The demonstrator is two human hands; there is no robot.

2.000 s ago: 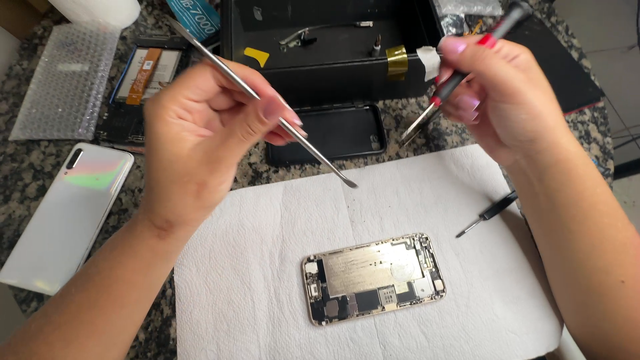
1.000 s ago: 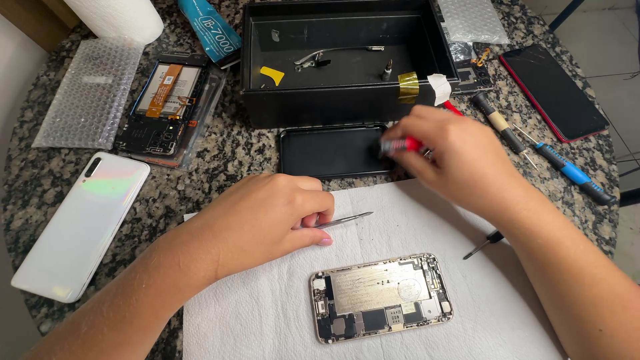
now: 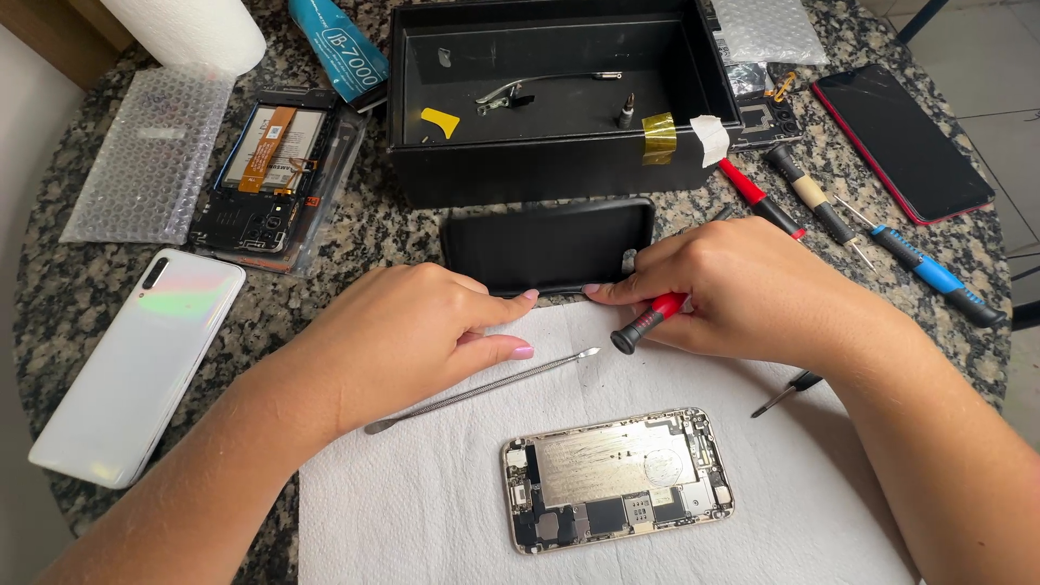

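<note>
My left hand [image 3: 431, 333] touches the lower edge of a black phone case [image 3: 548, 244] with its index fingertip, its thumb apart and nothing held. A red and black screwdriver [image 3: 650, 321] is gripped in my right hand [image 3: 715, 284], whose fingertips also touch the case's lower right. Below my left hand, a double-ended metal spudger [image 3: 496, 386] lies on a white paper towel [image 3: 390, 504]. An opened phone housing [image 3: 617, 479] with exposed circuit parts rests on the towel, nearer to me. The tip of another screwdriver [image 3: 784, 396] shows beside my right forearm.
A black box [image 3: 561, 175] holding small parts stands behind the case. To the left are a white phone [image 3: 142, 366], an opened phone [image 3: 264, 179], bubble wrap [image 3: 150, 154] and a glue tube [image 3: 341, 49]. On the right lie several screwdrivers [image 3: 926, 264] and a red-edged phone [image 3: 902, 142].
The spudger, in my left hand earlier, now lies on the towel. My left hand has moved to the phone case. My right hand has come down from its raised position, still holding the red and black screwdriver.
</note>
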